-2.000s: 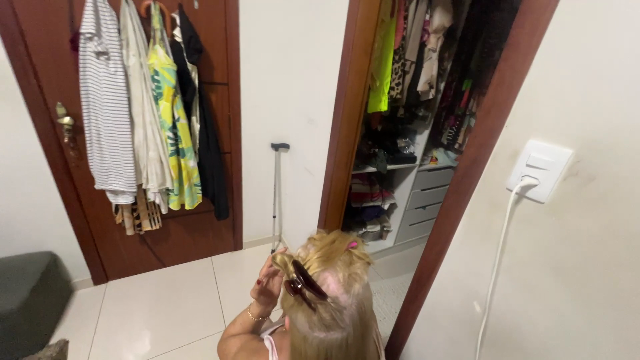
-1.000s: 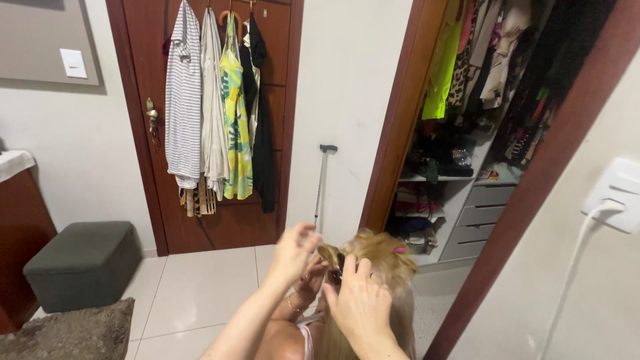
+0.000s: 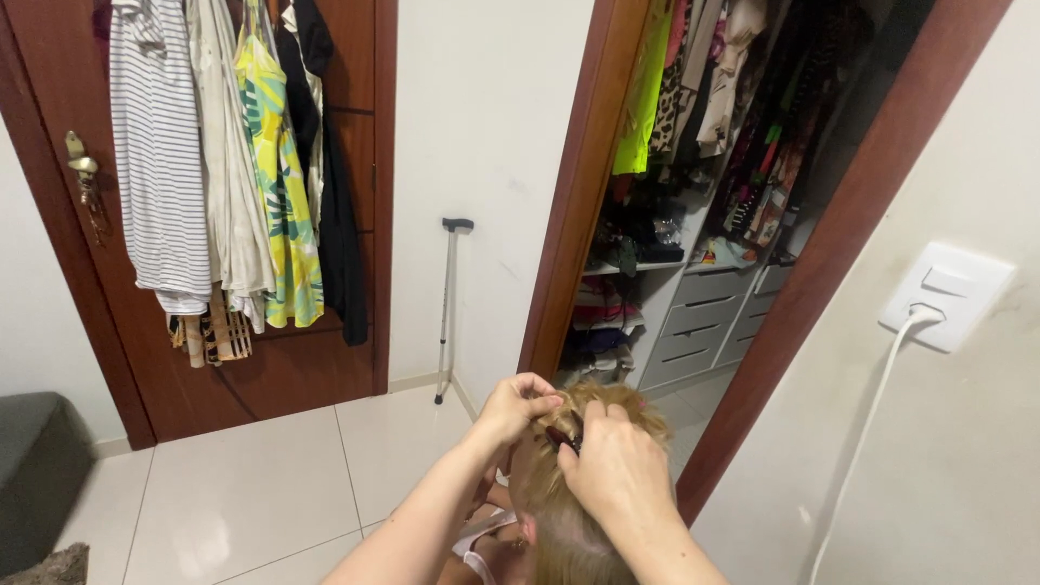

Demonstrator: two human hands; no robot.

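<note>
A person with blond hair sits or stands low in front of me, seen from above and behind. A dark claw hair clip sits at the top of the head, partly covered by my right hand. My right hand is around the clip, its fingertips in the hair. Thumb and forefinger of my left hand pinch a lock of hair just left of the clip. A pink hair tie or clip shows at the right of the head.
A walking cane leans against the wall. Clothes hang on a wooden door at left. An open closet stands ahead, its frame close on the right. A white cord hangs from a wall socket. A dark grey ottoman is at far left.
Two seconds ago neither of my hands was in view; both came onto the hair. Since one second ago my left hand has closed on a lock. The other person's raised hand has lowered.
</note>
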